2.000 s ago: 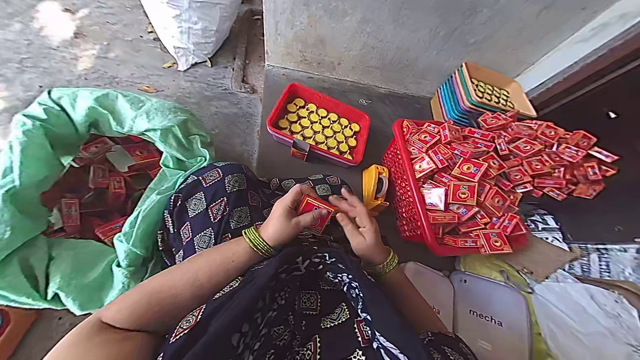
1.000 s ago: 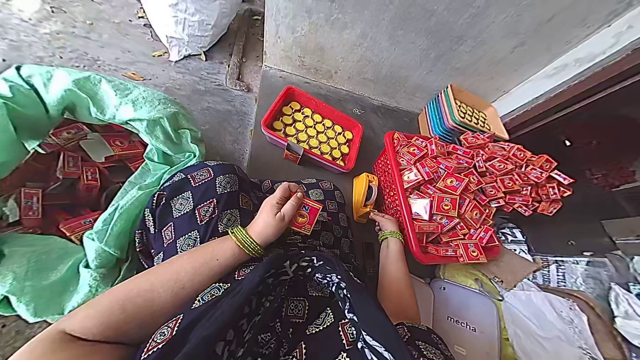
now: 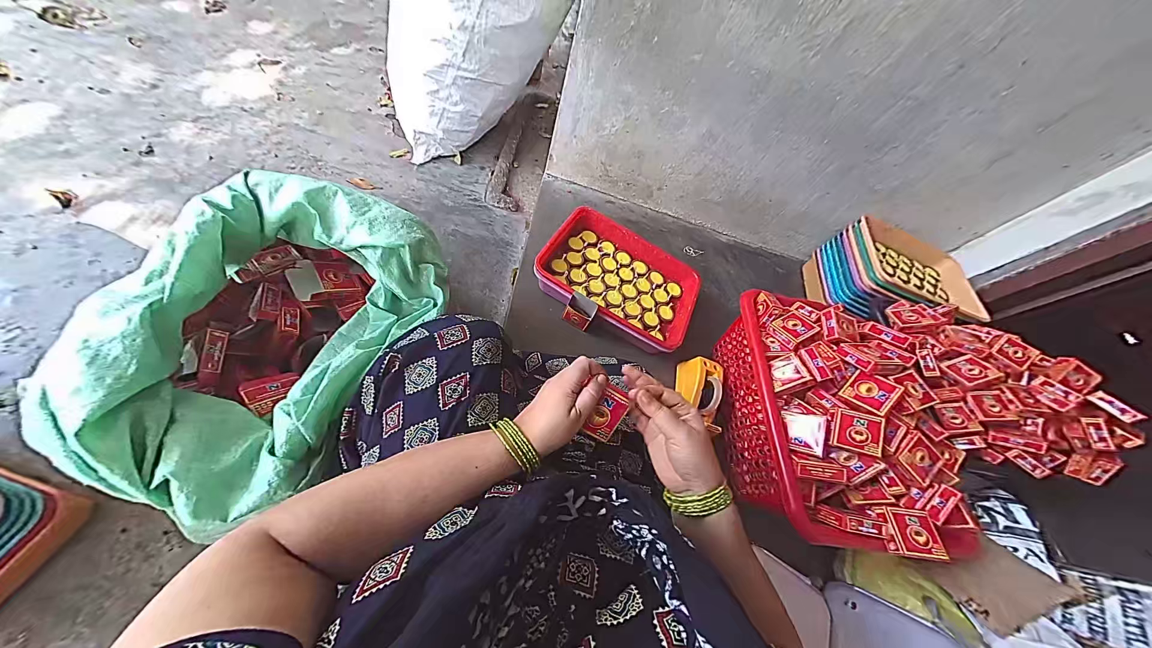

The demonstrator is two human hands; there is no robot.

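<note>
My left hand [image 3: 565, 405] pinches a small red printed carton [image 3: 607, 412] above my lap. The fingers of my right hand [image 3: 673, 432] are bent at the carton's right edge; whether they grip anything is hidden. Just right of that hand stands a yellow tape dispenser [image 3: 698, 382]. Beyond my knees is a red plastic tray [image 3: 688, 306] of small yellow-topped round containers, with one small carton [image 3: 579, 315] at its near edge. To the right, a red perforated basket [image 3: 751, 423] is heaped with red cartons [image 3: 871, 392].
At left, a green cloth sack [image 3: 144, 396] holds more red cartons. A white sack [image 3: 459, 72] stands beyond. Stacked coloured trays [image 3: 864, 265] lean near the wall [image 3: 810, 108] behind the basket. More trays [image 3: 36, 531] show at the lower left edge.
My right hand was beside the tape dispenser one second ago; it has come back left to the carton. My left hand has kept hold of the carton.
</note>
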